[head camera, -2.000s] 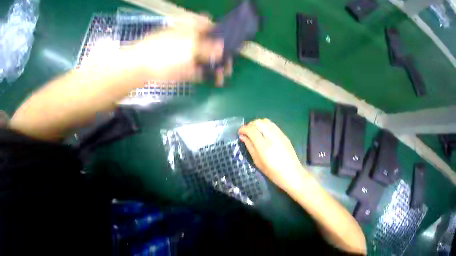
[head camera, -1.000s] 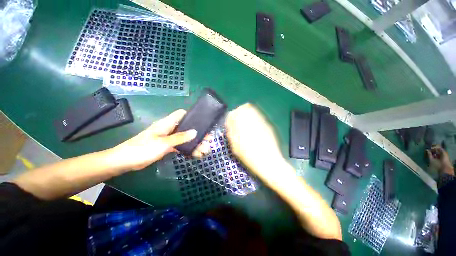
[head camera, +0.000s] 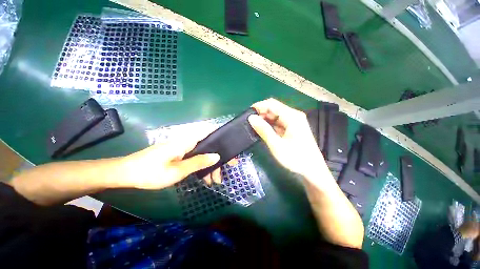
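Note:
My left hand holds a matte black phone back cover by its lower left end, thumb on top. The cover is tilted over the working sheet. My right hand is at the cover's upper right end, with its thumb on the face and its fingers at the end edge. A small piece under the right thumb cannot be made out. The working sheet, clear film with a grid of dark squares, lies below the hands and is partly hidden by them.
Spare sheets lie at upper left. Two covers overlap beside my left forearm. Several covers lie at right, by another sheet. Beyond the cream strip are more covers and a grey bar. Another person's hand shows at far right.
My left hand has brought a cover from the upper left to above the working sheet. My right hand has moved from the sheet to the cover's far end. The covers beyond the strip have shifted left in view.

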